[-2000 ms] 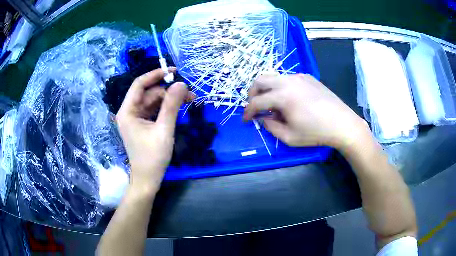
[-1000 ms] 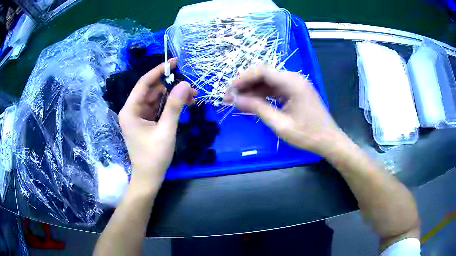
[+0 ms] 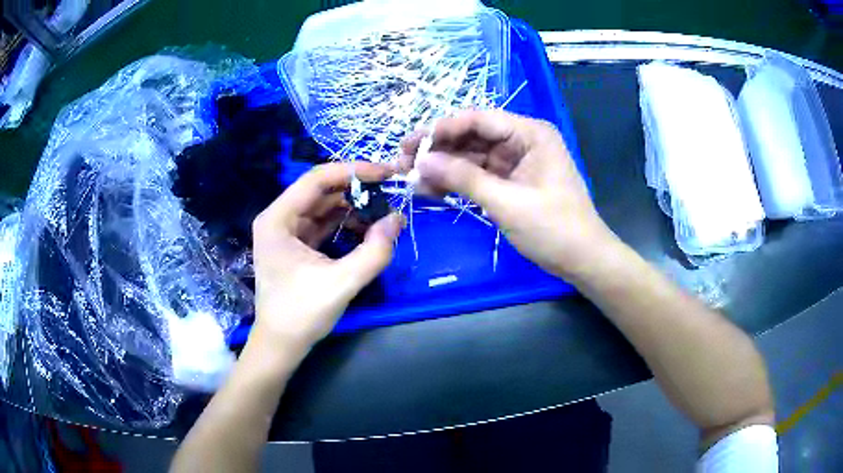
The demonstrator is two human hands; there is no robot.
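Note:
My left hand [image 3: 319,249] pinches a small black piece [image 3: 370,200] with a white bit showing on it, over the blue tray. My right hand [image 3: 518,185] is just to its right and pinches a white thin stem piece [image 3: 424,152] between thumb and fingers. The fingertips of both hands are close together. Behind them the open clear plastic tub [image 3: 294,78] holds a tangle of loose white stems [image 3: 397,74]. The pile of black pieces [image 3: 231,162] lies left of the tub, partly hidden by my left hand.
The blue plastic tray [image 3: 490,277] lies on a dark workbench [image 3: 444,360]. A crumpled clear plastic bag [image 3: 111,231] with a white lump [image 3: 199,346] is at the left. Filled clear containers [image 3: 707,157] stand at the right. A metal rail [image 3: 638,46] and green surface are behind.
My left hand has moved right and down, and its upright white stem no longer shows standing up. My right hand has come up from the stems to beside my left fingertips.

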